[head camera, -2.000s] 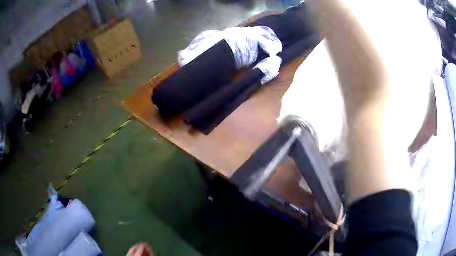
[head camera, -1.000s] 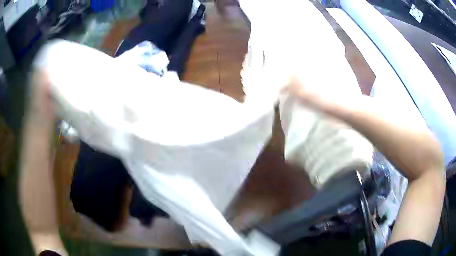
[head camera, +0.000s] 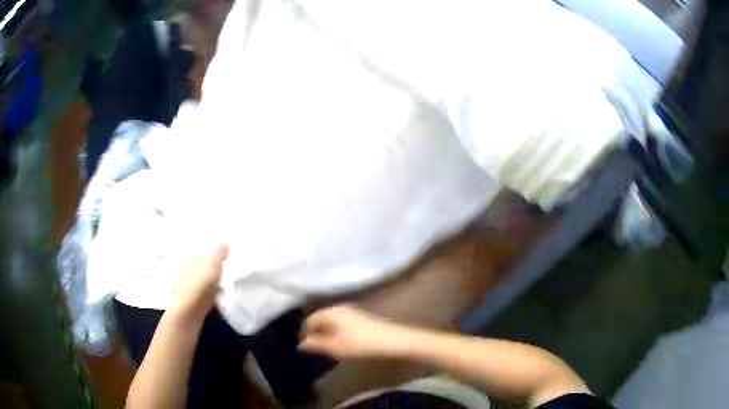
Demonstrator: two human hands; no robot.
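Note:
A wide sheet of white fabric [head camera: 320,184] lies over the brown table [head camera: 432,279] and the dark rolls. My left hand [head camera: 204,275] is at its near left edge, thumb over the cloth; blur hides whether the fingers grip it. My right hand [head camera: 332,331] is just right of the fabric's near corner, fingers curled, over a black fabric roll [head camera: 284,355]. I cannot tell whether it holds anything. A ribbed, folded off-white fabric end [head camera: 551,168] lies at the right.
Clear crinkled plastic wrapping [head camera: 80,264] is at the left. A grey metal bar [head camera: 551,244] runs along the table's right side. A bluish-white roll [head camera: 631,32] is at the upper right. Dark cloth or rolls [head camera: 132,88] lie at the upper left.
The white fabric, earlier raised and bunched between my spread arms, is now spread flatter over the table. Both hands have come down and closer together near the wearer.

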